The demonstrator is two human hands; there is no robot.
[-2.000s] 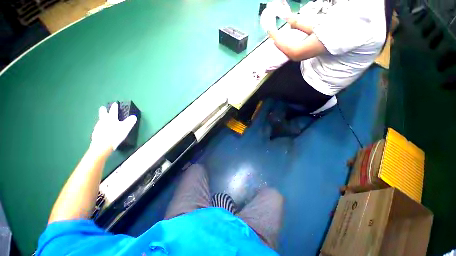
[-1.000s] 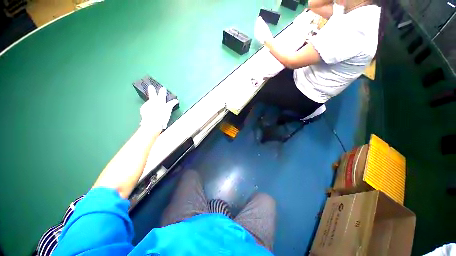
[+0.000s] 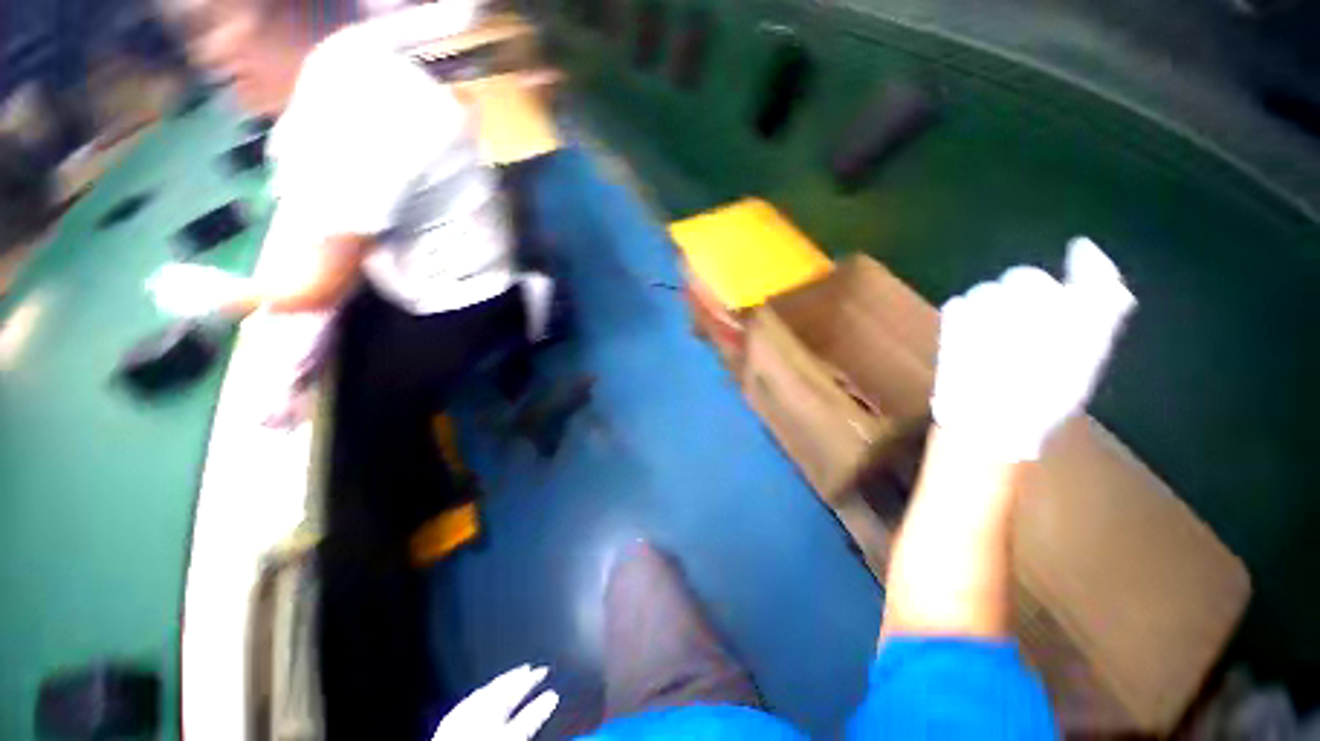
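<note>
The view is blurred. My right hand (image 3: 1025,355), in a white glove, is raised over the cartons in front of the green wall. Its fingers look bent with one digit pointing up; no held part shows. My left hand (image 3: 500,706), gloved, is cut off by the bottom edge, fingers apart, with nothing seen in it. A black housing (image 3: 99,704) lies on the green belt (image 3: 87,536) at the lower left. Another black housing (image 3: 167,361) lies near the co-worker. Dark parts (image 3: 883,130) hang by the green wall, left of and above my right hand.
A co-worker in a white top (image 3: 434,217) sits at the belt's pale ledge (image 3: 239,507). Beside the blue floor (image 3: 594,449) stand an open carton (image 3: 811,391), a flat brown carton (image 3: 1129,565) and a yellow sheet (image 3: 749,253).
The view has swung right toward the cartons and green wall. My left hand has left the housing on the belt and moved to the bottom edge. My right hand has come into view, raised.
</note>
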